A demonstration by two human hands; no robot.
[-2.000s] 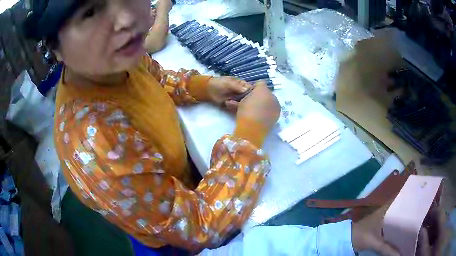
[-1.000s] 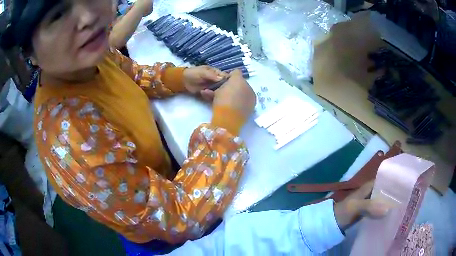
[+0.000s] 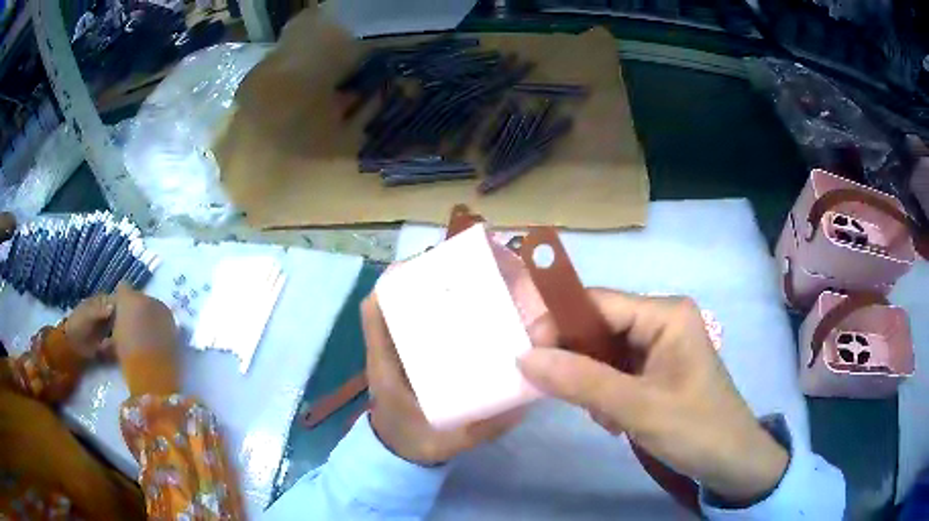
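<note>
A pink box (image 3: pixel 453 331) is in the middle of the view, its plain end facing me. My left hand (image 3: pixel 407 407) holds it from the left and below, with most fingers hidden behind it. My right hand (image 3: pixel 652 392) pinches a reddish-brown strap (image 3: pixel 566 300) between thumb and fingers. The strap's rounded end with a hole points up beside the box's right edge, and its rest hangs below my right hand. Other brown straps (image 3: pixel 338 400) lie on the bench, partly hidden behind the box and my left hand.
Pink boxes with brown straps (image 3: pixel 856 351) stand at right. Pale pink caps (image 3: pixel 711 328) lie partly behind my right hand on white foam (image 3: pixel 713 234). Dark tubes (image 3: pixel 438 102) lie on brown paper (image 3: pixel 601 193). At left, a neighbour's hands (image 3: pixel 122 315) work near white-ended sticks (image 3: pixel 71 259) and white sticks (image 3: pixel 239 310).
The view has swung right. The pink box is now raised at the centre with its end towards me. My right hand has come into clear view with a strap.
</note>
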